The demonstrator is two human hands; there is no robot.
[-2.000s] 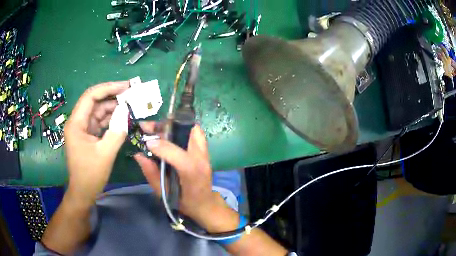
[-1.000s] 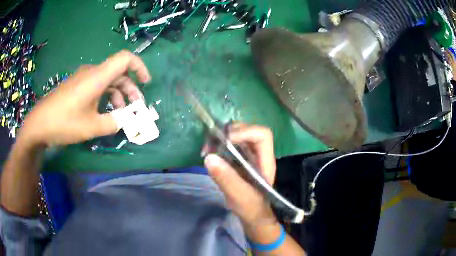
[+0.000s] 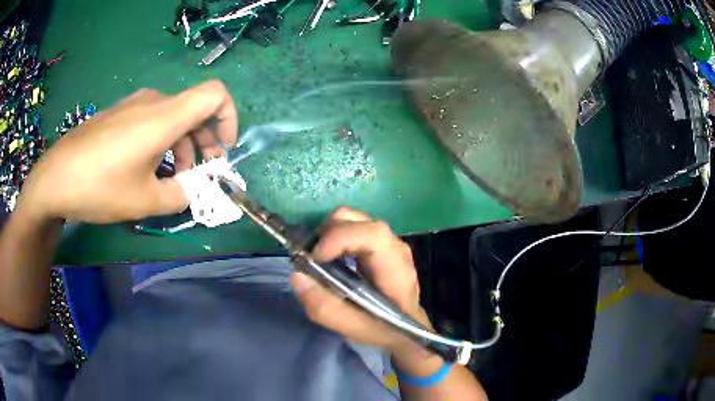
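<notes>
My left hand [image 3: 129,157] holds a white plastic housing [image 3: 213,200] by its left side, a little above the green mat. Part of a dark piece shows behind the fingers. A green lead wire [image 3: 161,231] with a white end lies below the housing. My right hand [image 3: 357,274] grips the black handle of a soldering iron [image 3: 270,223]. The iron's tip touches, or nearly touches, the housing's upper part. A thin white solder feed tube [image 3: 549,235] runs along the iron and loops off right. Smoke rises from the tip.
The grey fume hood [image 3: 494,117] stands at the right on its ribbed hose [image 3: 627,19]. Circuit boards [image 3: 19,110] are piled at the left. Black-and-white lead parts [image 3: 251,23] lie tangled at the back. Solder scraps [image 3: 321,160] dot the green mat. A black box [image 3: 658,117] is at the far right.
My right hand brought the iron's tip from beside the housing onto or close to it, and smoke now drifts toward the hood. My left hand holds the housing in nearly the same place as one second ago.
</notes>
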